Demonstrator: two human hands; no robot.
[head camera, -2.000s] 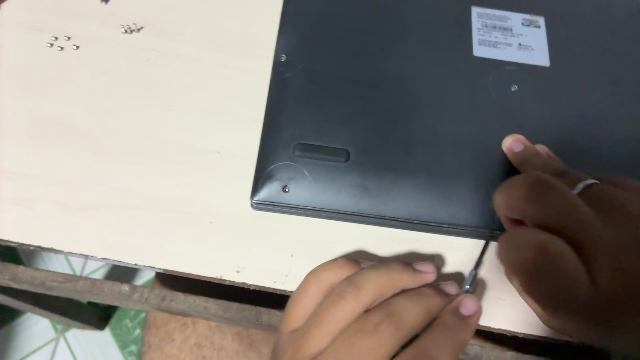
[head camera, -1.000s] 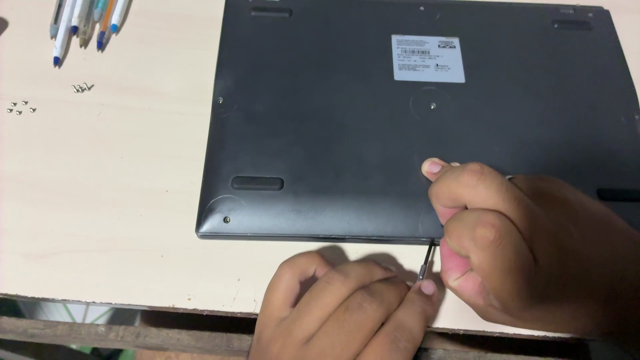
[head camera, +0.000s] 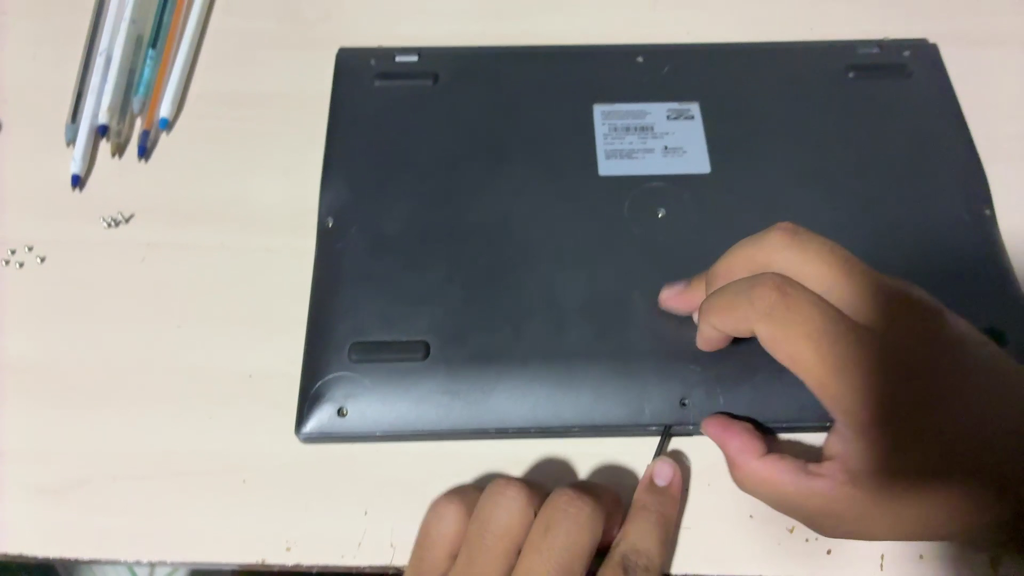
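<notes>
A dark laptop (head camera: 496, 240) lies upside down, its bottom cover facing up, with screw points and rubber feet showing. My left hand (head camera: 552, 520) is below its front edge, fingers curled on a thin metal tool (head camera: 663, 442). The tool's tip meets the seam at that edge; its handle is hidden under my fingers. Over the lower right of the cover is my right hand (head camera: 832, 376), thumb and fingers apart, holding nothing. Its thumb is near the seam, just right of the tool. A white label (head camera: 652, 138) bearing writing is on the cover.
Several pens (head camera: 180, 68) lie at the upper left of the wooden table (head camera: 200, 360). Below them are two small groups of screws, one nearer the laptop (head camera: 116, 220) and one at the far left (head camera: 22, 258). The table's near edge runs along the bottom.
My right hand has opened, its thumb and fingers moving apart at the laptop's edge. My left hand stays at the tool by the seam. The view has shifted, showing more of the laptop and the pens.
</notes>
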